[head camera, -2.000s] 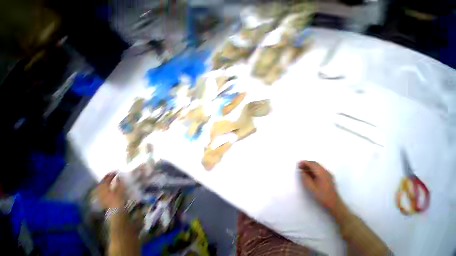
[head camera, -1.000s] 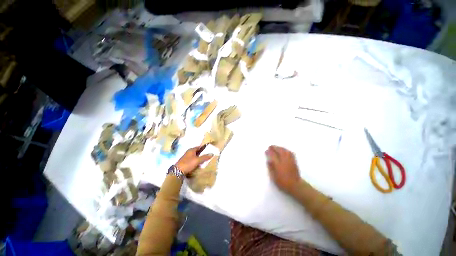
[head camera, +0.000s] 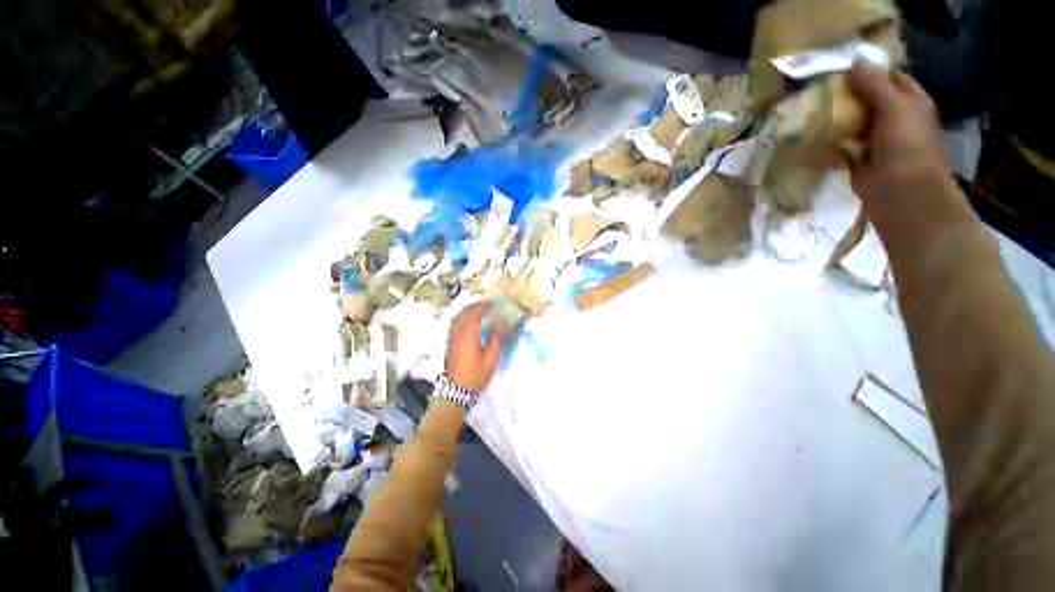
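Observation:
My right hand (head camera: 897, 127) is raised at the upper right and grips a tied bundle of khaki cut pieces (head camera: 798, 116) with a white tie strip round it. The bundle hangs above the far side of the table and is partly blurred. My left hand (head camera: 472, 353) is at the near edge of the heap, its fingers at a khaki piece (head camera: 509, 310); whether it grips it I cannot tell. More khaki bundles (head camera: 376, 254) with white strips and small white tickets (head camera: 685, 98) lie heaped across the left and middle of the white table (head camera: 648, 428).
Blue mesh material (head camera: 474, 191) lies behind the heap. A pale rectangle with dark edges (head camera: 897, 416) lies at the right, partly behind my right forearm. Blue bins (head camera: 110, 463) and a pile of scraps (head camera: 272, 474) are below at left.
My right hand has gone from the bare cloth to the upper right and taken hold of a bundle. The khaki bundle by my left hand has left its place. The view has shifted; the scissors are out of sight.

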